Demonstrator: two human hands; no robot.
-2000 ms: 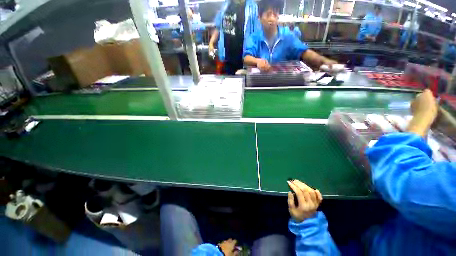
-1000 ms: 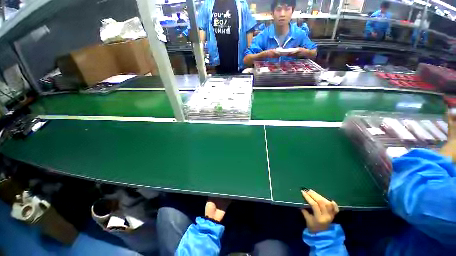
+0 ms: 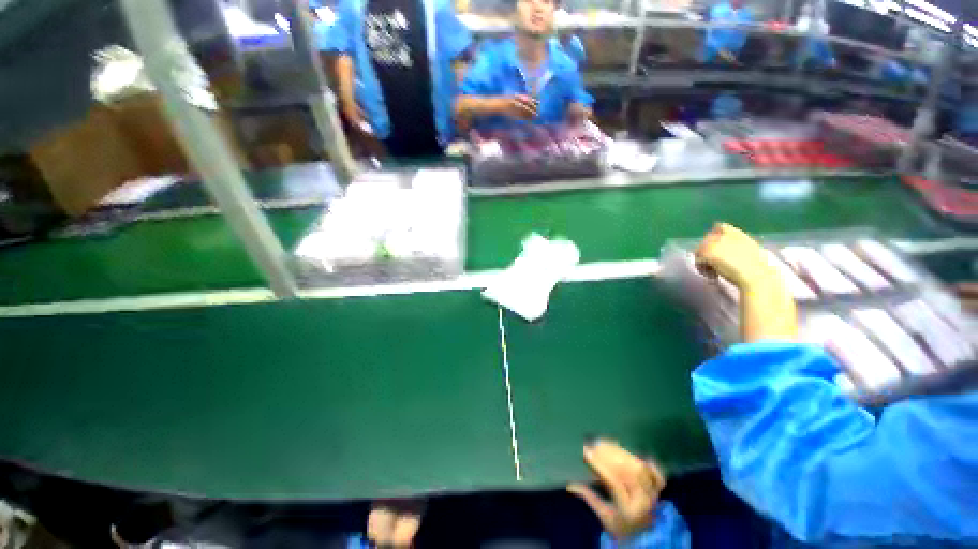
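A small pile of limp white sleeves (image 3: 534, 277) lies across the pale rail between the green bench and the green belt. My right hand (image 3: 622, 488) is at the bench's front edge, thumb and fingers apart, with nothing seen in it. My left hand (image 3: 394, 525) is at the bottom edge, below the bench, blurred and partly cut off; its grip is unclear. A clear tray stack (image 3: 697, 306) at the right holds white-covered phones in two rows.
A neighbour's hand (image 3: 740, 263) and blue sleeve reach over the right tray. Stacked filled trays (image 3: 391, 225) stand beside a grey post (image 3: 209, 150). Across the belt a person in blue (image 3: 536, 80) sits behind a tray stack (image 3: 536, 159). A cardboard box (image 3: 86, 161) is at the left.
The white sleeves now lie on the rail. The view has shifted, moving the scene left. The neighbour's hand has moved in over the tray's left part. My left hand is lower in the picture.
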